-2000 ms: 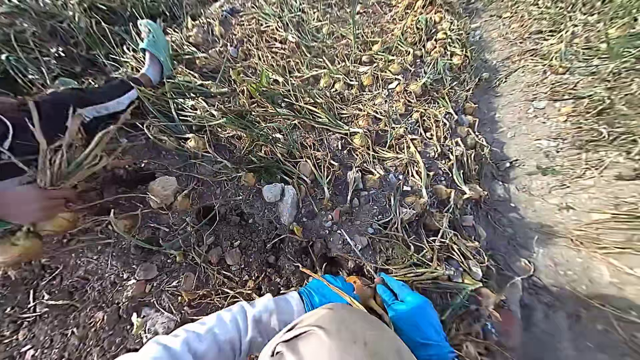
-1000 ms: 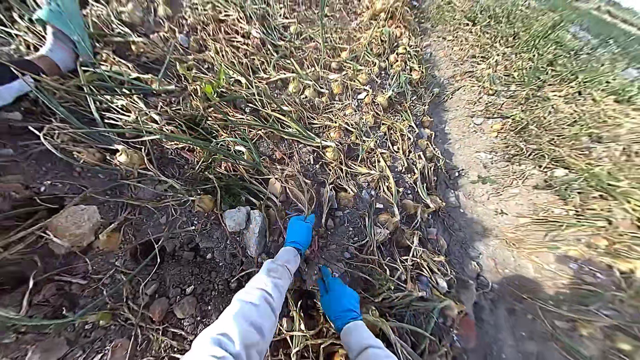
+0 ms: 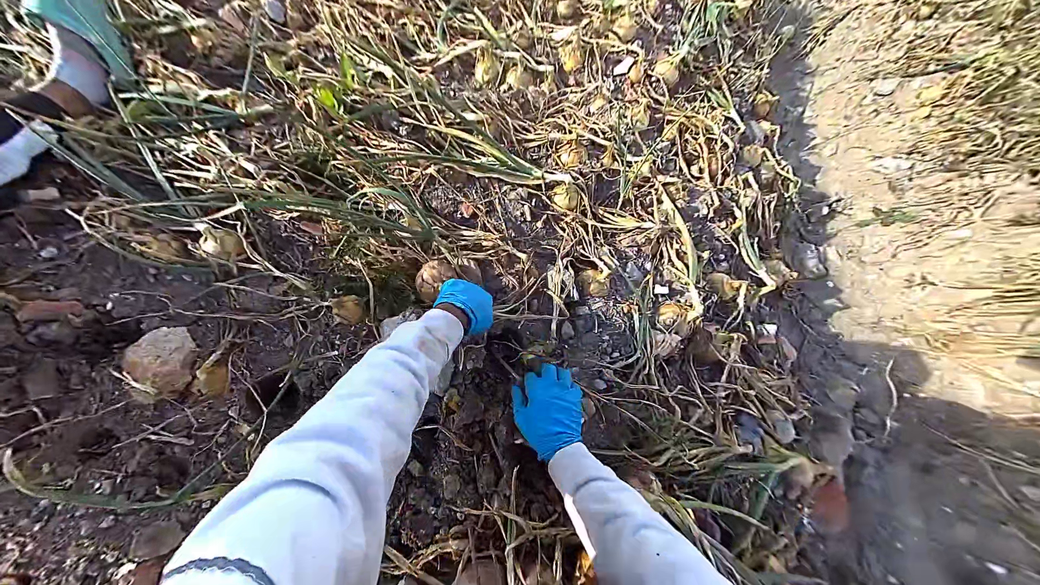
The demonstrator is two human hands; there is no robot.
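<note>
My left hand, in a blue glove, is at the middle of the view, curled against an onion among dry stalks; its fingertips are hidden. Lower and to the right, my right hand, also blue-gloved, lies palm down on the dark soil with its fingers somewhat spread beside a small greenish-brown clump. Whether either hand grips something cannot be told. More onions, such as one right of my left hand and one farther up, lie among withered leaves.
A large stone lies on bare soil at left, near an onion. A co-worker's gloved hand and sleeve show at the top left. Along the right side runs a dirt path with scattered dry stalks.
Two seconds ago both my hands were close together near my knee; they are now stretched forward and apart. The co-worker's bare hand with onions at left has gone out of view.
</note>
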